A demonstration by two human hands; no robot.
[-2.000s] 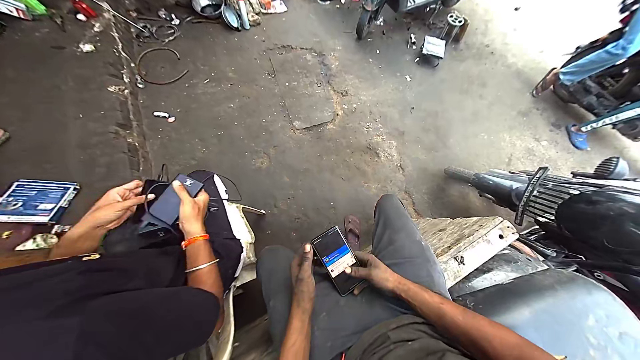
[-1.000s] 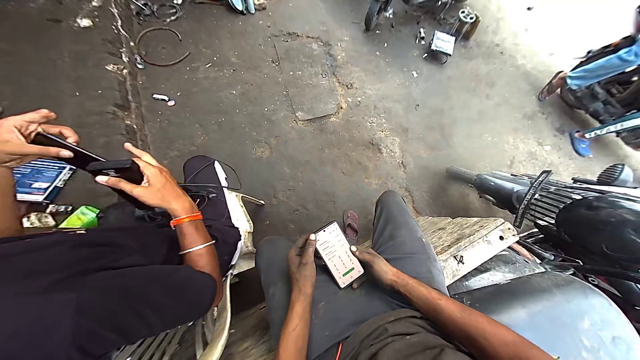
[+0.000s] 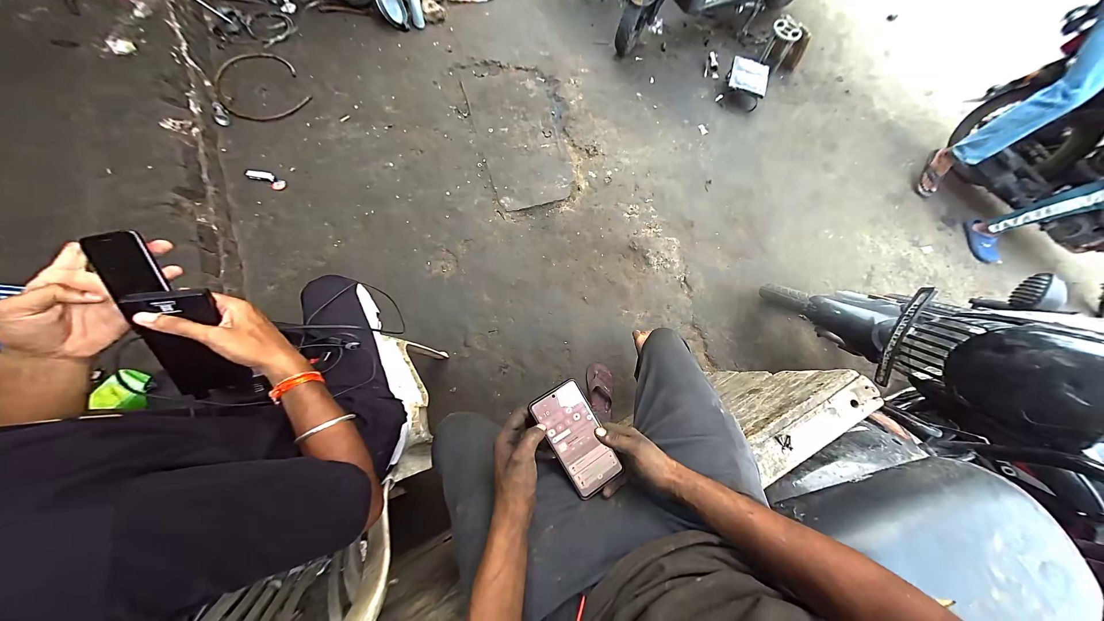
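Observation:
A smartphone [image 3: 576, 440] with a lit screen is held upright over my lap, between both hands. My left hand [image 3: 519, 461] grips its left edge, the thumb on the screen's side. On its right edge is my right hand [image 3: 636, 457], thumb tip at the edge of the screen. Both hands look dark with grime. My legs in grey trousers [image 3: 690, 414] lie around the phone, and a brown sandal [image 3: 599, 390] shows on the floor just beyond it.
At the left a seated person holds a black phone [image 3: 129, 263] and a dark flat device [image 3: 172, 306]. A worn wooden bench [image 3: 785, 410] and a motorcycle [image 3: 992, 371] are at my right. Ahead lie a curved hose [image 3: 226, 86] and small litter. Another person's legs [image 3: 1035, 112] stand upper right.
The phone screen in my hands shows a different, pinkish display instead of the white page. The person at the left has lowered the black phone and tilted it more upright.

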